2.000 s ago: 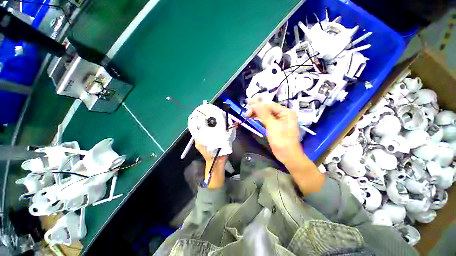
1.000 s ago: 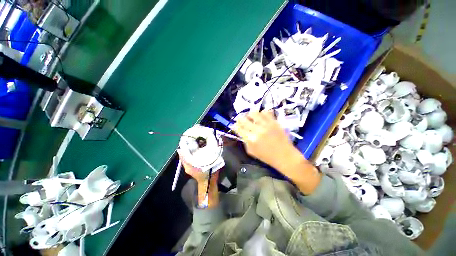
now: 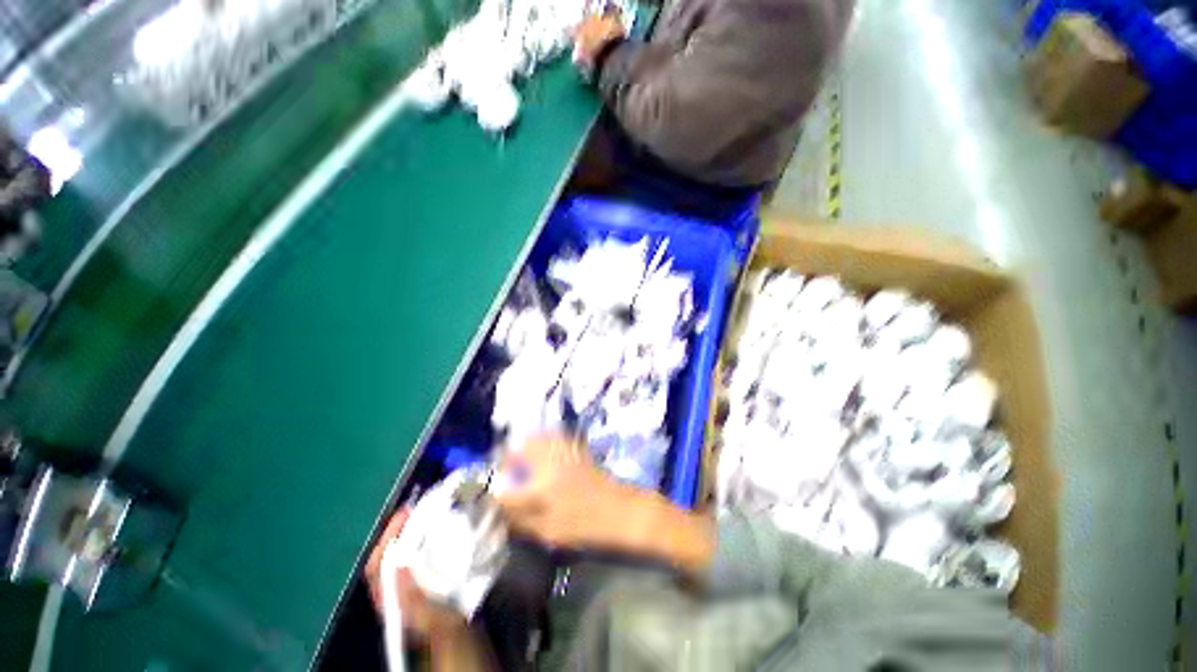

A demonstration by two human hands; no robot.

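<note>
A white camera housing (image 3: pixel 450 541) is held in front of me at the belt's near edge, blurred. My left hand (image 3: pixel 410 584) grips it from the left and below. A thin white stick hangs down from it. My right hand (image 3: pixel 558 492) is at the housing's upper right side, fingers bent and blurred; whether it grips a part cannot be made out. A blue bin (image 3: pixel 710 282) just beyond my right hand holds a heap of white housings with thin sticks. A cardboard carton (image 3: pixel 1037 433) to its right is filled with white ball shells (image 3: pixel 840 420).
The green conveyor belt (image 3: pixel 355 263) runs along the left, with a silver fixture (image 3: pixel 85 532) at lower left. White parts (image 3: pixel 492 66) lie at its far end by a person in a brown sleeve (image 3: pixel 715 85). Brown boxes (image 3: pixel 1087 76) stand far right beside a marked floor.
The view has swung up and right, bringing in the person, far belt and floor. The white parts at lower left have left the view. The housing remains in my left hand.
</note>
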